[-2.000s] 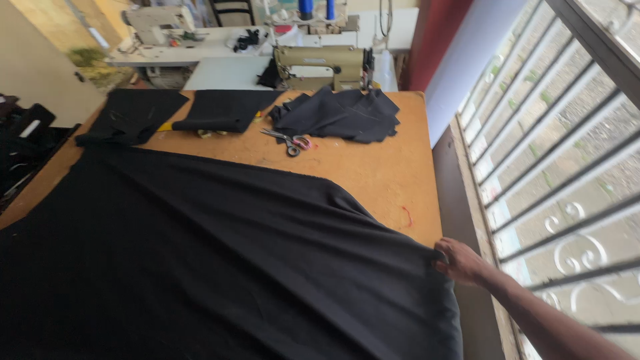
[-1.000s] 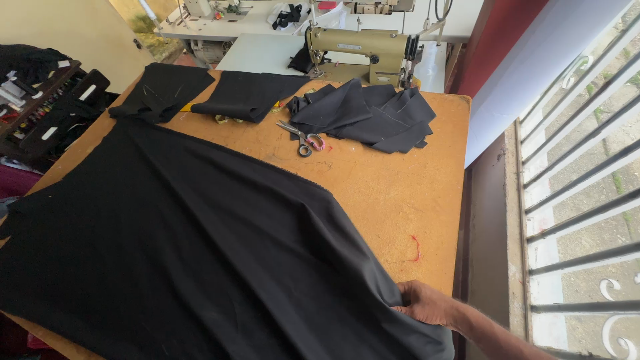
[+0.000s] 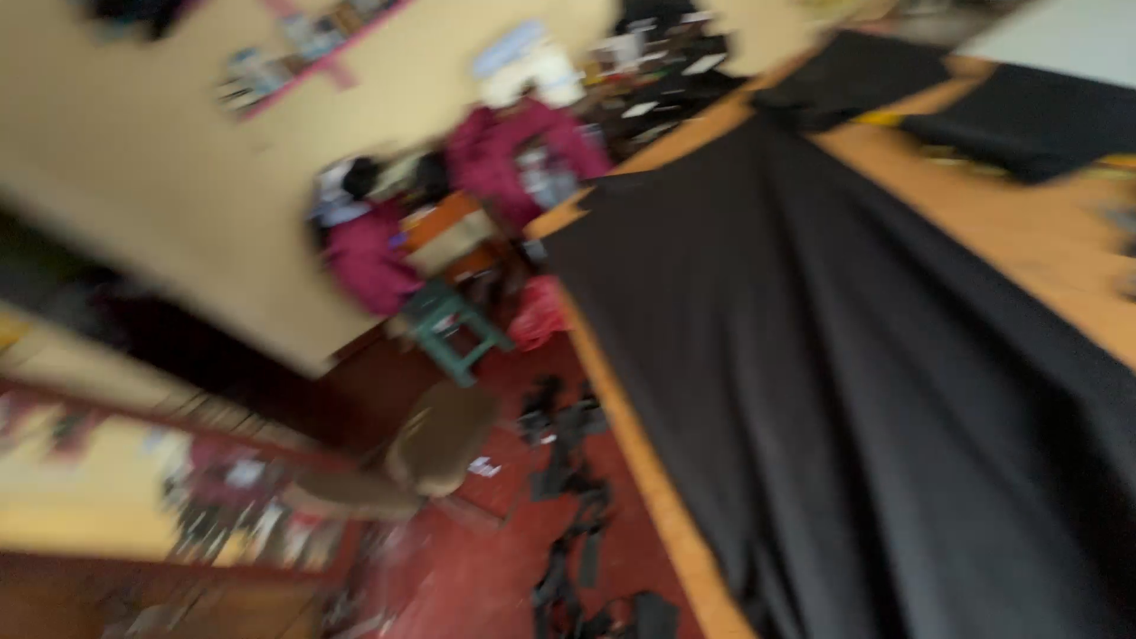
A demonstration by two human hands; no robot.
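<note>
A large sheet of black fabric [image 3: 852, 355] lies in loose folds over the wooden table [image 3: 652, 488], reaching near its left edge. Beyond its far end are two smaller black fabric pieces, one [image 3: 861, 75] at the table's far corner and another [image 3: 1029, 120] to its right, with something yellow at their edges. Neither my left hand nor my right hand is in view, so what they hold or touch is hidden. The whole view is blurred.
Left of the table, black fabric scraps [image 3: 564, 461] litter the red floor [image 3: 461, 568]. A green stool [image 3: 453, 328], a brown padded seat [image 3: 444, 435] and a pink plastic bag [image 3: 539, 312] stand or lie there. Magenta cloth [image 3: 532, 151] is piled by the wall.
The view has swung far left, toward the wall and floor. My right hand, at the fabric's right edge in the earlier frames, is out of sight, as are the scissors and sewing machine.
</note>
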